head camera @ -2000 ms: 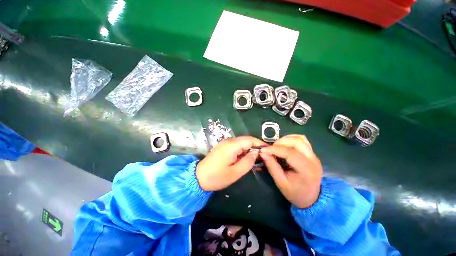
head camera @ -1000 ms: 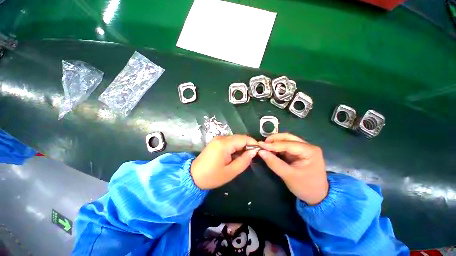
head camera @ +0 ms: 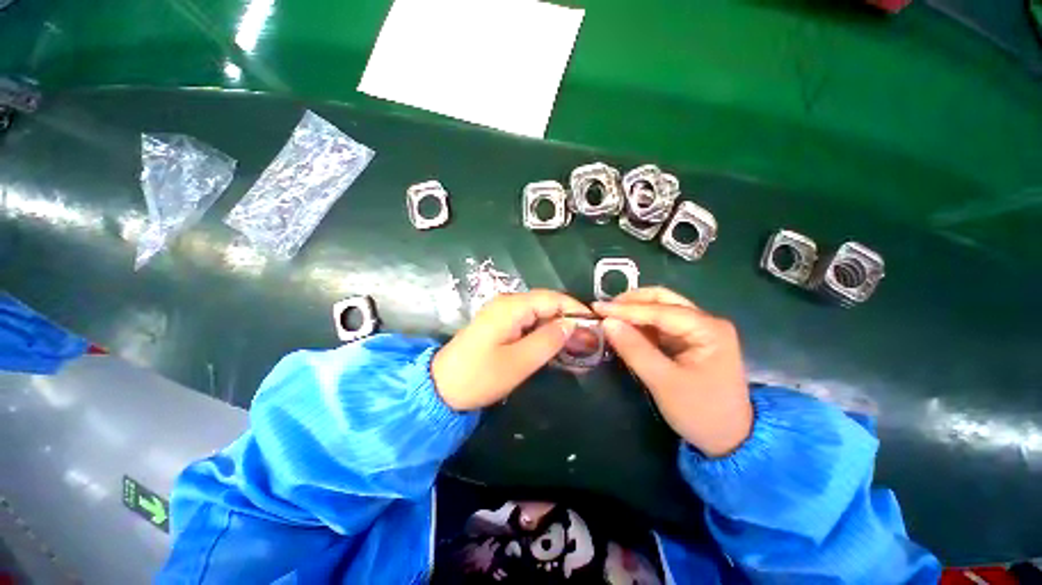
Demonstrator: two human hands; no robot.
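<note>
My left hand (head camera: 498, 350) and my right hand (head camera: 683, 363) meet at centre, fingertips together on a silver watch case (head camera: 580, 346), which is tilted and partly covered by the fingers. Whether a tiny fitting is between the fingertips cannot be told. A loose pile of tiny fittings (head camera: 489, 282) lies just beyond my left hand. Another single watch case (head camera: 616, 278) lies flat just beyond my fingertips. No tweezers can be made out.
Stacked watch cases (head camera: 649, 197) lie at right centre, more (head camera: 851, 272) farther right. Single cases (head camera: 429, 205) lie left of centre. A larger clear bag (head camera: 302, 186) and a smaller one (head camera: 183, 192) lie at left. White paper (head camera: 473, 63) lies far off. A blue sleeve (head camera: 46, 338) shows at the left edge.
The case between my hands now shows its round opening, where before it was mostly hidden or edge-on. The paper and red block have shifted in view as the camera moved.
</note>
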